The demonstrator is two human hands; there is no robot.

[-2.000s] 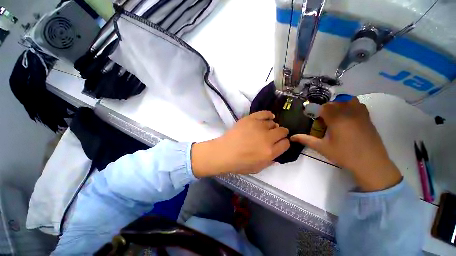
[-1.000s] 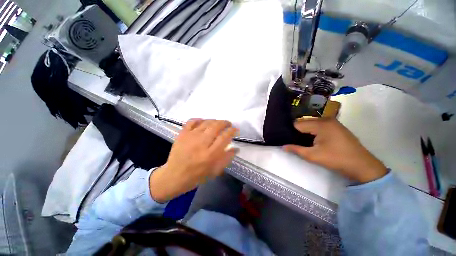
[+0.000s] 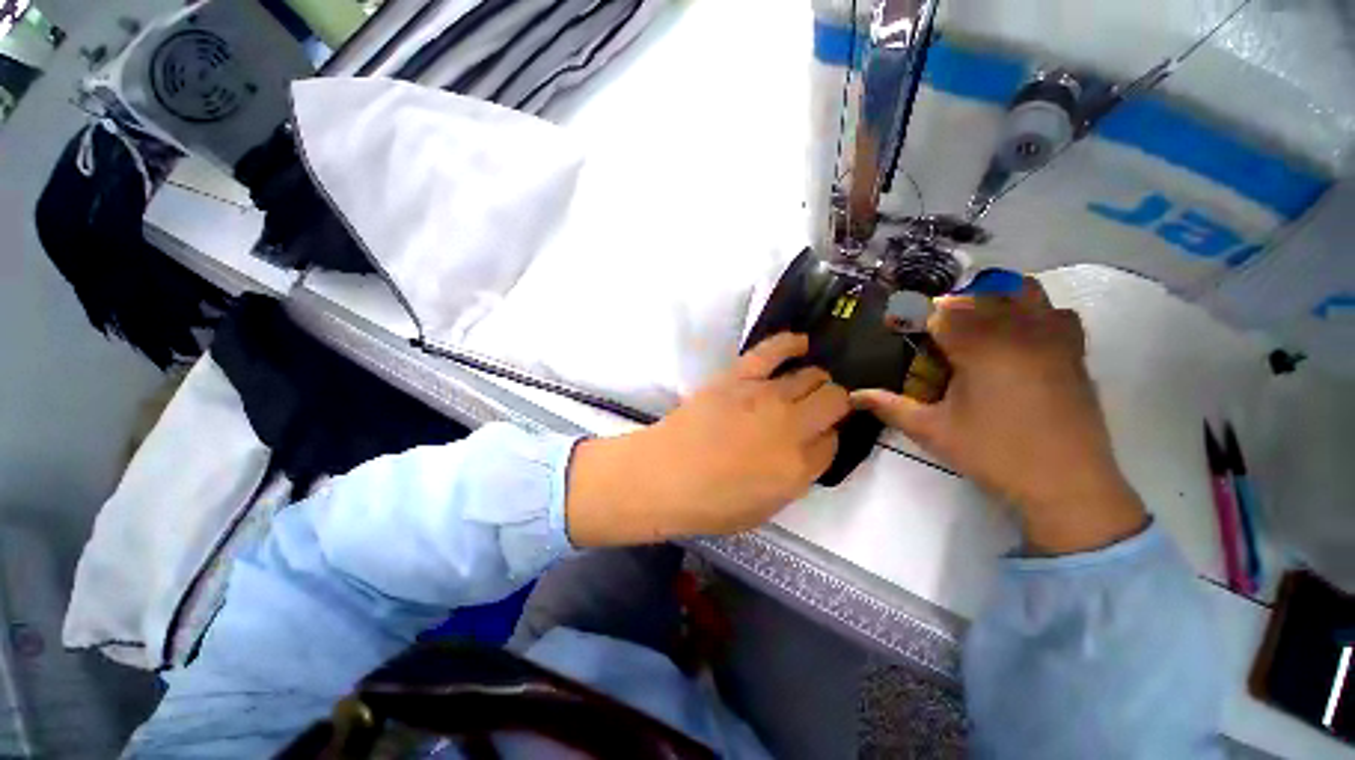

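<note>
The white panel (image 3: 491, 238) with a thin black edge lies on the machine table left of the needle. Its black end piece (image 3: 852, 446) lies at the needle plate (image 3: 862, 330), below the presser foot (image 3: 855, 253). My left hand (image 3: 713, 446) rests on the black piece with bent fingers, its fingertips pressing it near the plate. My right hand (image 3: 1018, 401) is just right of the foot, its thumb close to my left fingertips at the black piece. Its fingers partly cover the tan guide block (image 3: 929, 374). Whether the right fingers pinch fabric is hidden.
The white sewing machine head (image 3: 1100, 149) stands behind. Stacked panels (image 3: 505, 52) lie at the table's far left. Black strips (image 3: 97, 238) hang at the left end. More black-and-white panels (image 3: 164, 520) lie lower left. Pens (image 3: 1230, 505) and a phone (image 3: 1308, 653) are at right.
My left hand has moved right from the white panel onto the black piece. My right hand has moved up beside the foot. The black piece now sits closer around the plate.
</note>
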